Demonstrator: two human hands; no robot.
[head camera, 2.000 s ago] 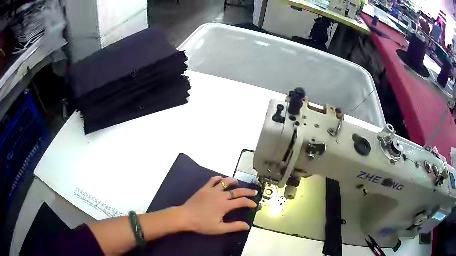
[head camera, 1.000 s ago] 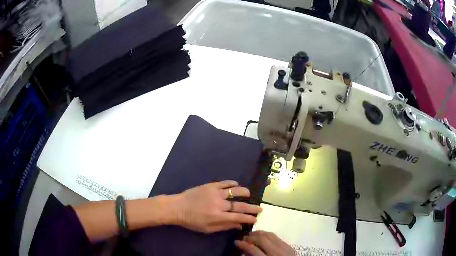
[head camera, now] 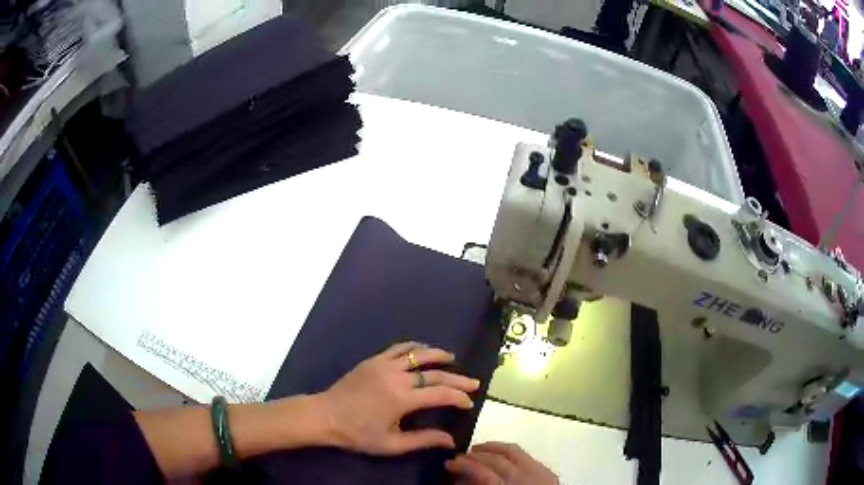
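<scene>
A dark purple-black fabric panel (head camera: 379, 294) lies on the white table, its right edge at the presser foot (head camera: 516, 330) of the cream sewing machine (head camera: 654, 256). My left hand (head camera: 403, 398) lies flat on the panel, fingers spread toward its right edge, holding nothing. My right hand (head camera: 502, 464) is at the bottom edge of the picture, partly cut off, its fingertips at the panel's right edge; its grip is hidden. Black strips (head camera: 645, 388) lie on the bed right of the needle.
A stack of dark panels (head camera: 246, 123) lies at the far left of the table. A translucent white bin (head camera: 549, 85) stands behind. Red-and-black snips (head camera: 730, 455) lie at lower right. Blue crates (head camera: 43, 237) are at left.
Since the oldest frame, the panel and my left hand have come nearer to me, away from the foot. My right hand has come into view at the bottom. The view has shifted slightly.
</scene>
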